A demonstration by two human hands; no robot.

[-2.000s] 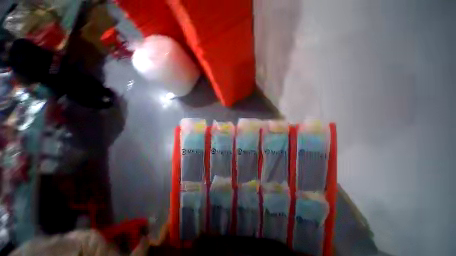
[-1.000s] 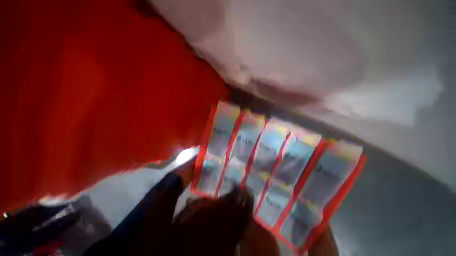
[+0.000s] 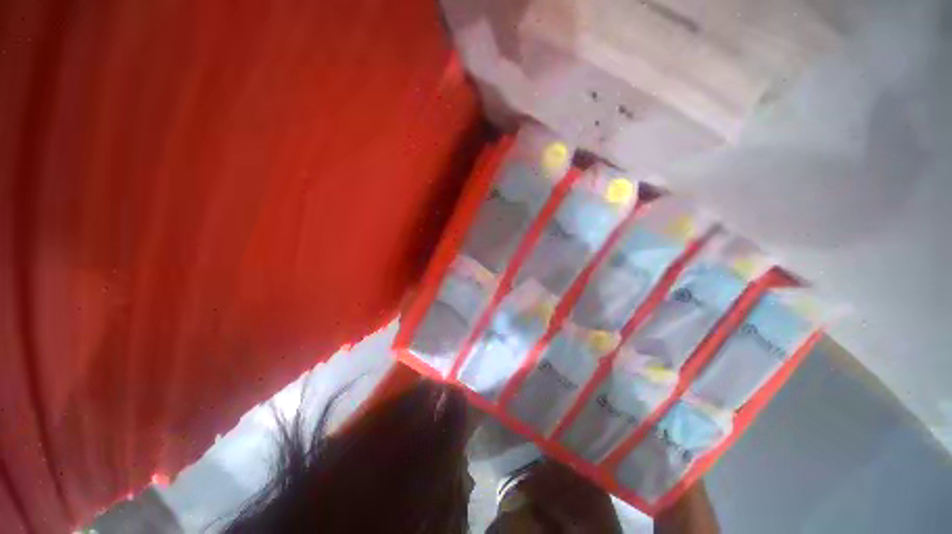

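Note:
A red tray [image 3: 553,446] with two rows of slots is tilted in front of me. Its slots hold frosted bagged units [image 3: 767,339] with grey-blue insides, dark print and some yellow dots. My right hand [image 3: 689,509] shows only as a small part at the tray's lower right corner, gripping it from below. My left hand [image 3: 381,398] shows as a blurred strip at the lower left corner, holding the tray; dark hair hides most of it.
A tall stack of red trays [image 3: 230,209] fills the left side, close to the held tray's left edge. A pale wall or wrapped surface [image 3: 835,146] is behind. Grey floor [image 3: 835,448] shows at lower right. Dark hair [image 3: 386,469] covers the bottom middle.
The red stack has come into the left of the view and grown. The held tray has turned from level to slanted and looks larger, with its left edge near the stack.

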